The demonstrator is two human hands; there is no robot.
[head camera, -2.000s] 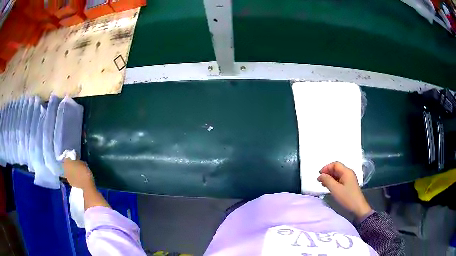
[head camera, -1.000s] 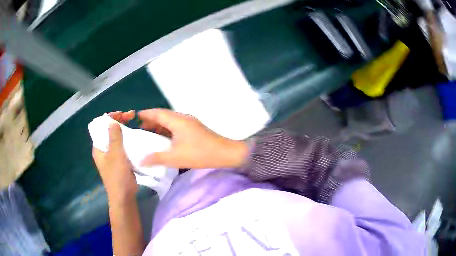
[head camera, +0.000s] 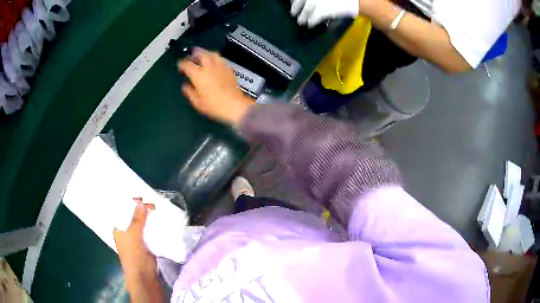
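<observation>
A dark grey oblong device (head camera: 262, 52) with a row of small round holes lies on the green belt. A second one (head camera: 250, 79) lies beside it, partly hidden by my right hand (head camera: 210, 86), which is over its far end; its grip is unclear. The flat white stack of empty bags (head camera: 97, 192) lies at the left, nearer me. My left hand (head camera: 135, 237) is in front of the stack, thumb up, holding a loose white protective bag (head camera: 190, 238), hard to separate from the white stack behind.
Another person's white-gloved hand (head camera: 325, 10) and bare forearm are at the top right, near a yellow cloth (head camera: 346, 59). More dark devices (head camera: 213, 10) are at the top. A pale metal rail (head camera: 103, 112) runs along the belt. A grey stool (head camera: 397, 97) stands on the floor; whitish pieces (head camera: 503, 207) are far right.
The view has swung right. My right hand has left the bag and reached out to the devices. My left hand remains near me with the bag. Another person's gloved hand has come into view.
</observation>
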